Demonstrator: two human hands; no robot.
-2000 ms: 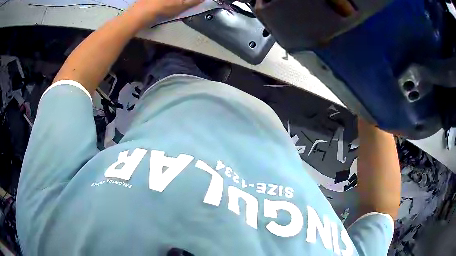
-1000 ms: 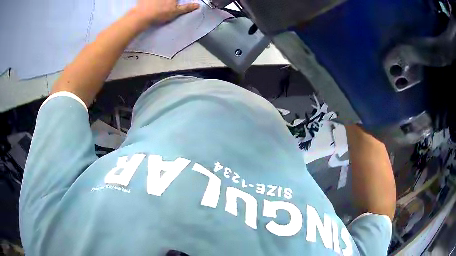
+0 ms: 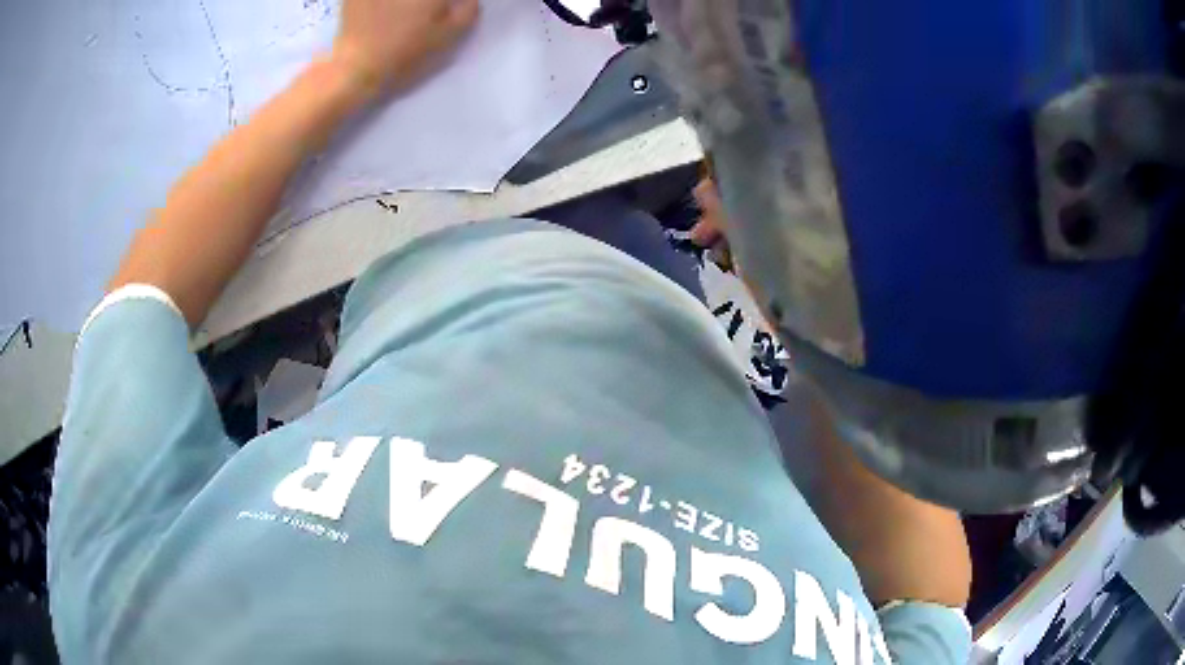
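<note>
My left hand (image 3: 406, 42) rests on the white paper marker (image 3: 429, 130) at the top, cut by the frame's edge, and grips nothing visible. The large blue motor body of the cutting machine (image 3: 949, 208) fills the upper right. Its silver base plate (image 3: 611, 117) shows partly beside the paper's edge, which overlaps it. The knife is hidden. My right forearm runs up behind the motor, which hides most or all of my right hand. A small skin-toned patch shows at the motor's left side; I cannot tell what it is.
The pale table edge (image 3: 293, 266) curves across in front of my body. Dark and white scraps (image 3: 754, 344) lie below the table between my body and the motor. More scraps lie at the lower right. A dark blurred shape, perhaps a cable, hangs at the right edge.
The motor body has swung and looms larger, with its lower end further down. More white paper shows, covering more of the base plate. My left hand has shifted slightly left; my right forearm is lower and more hidden.
</note>
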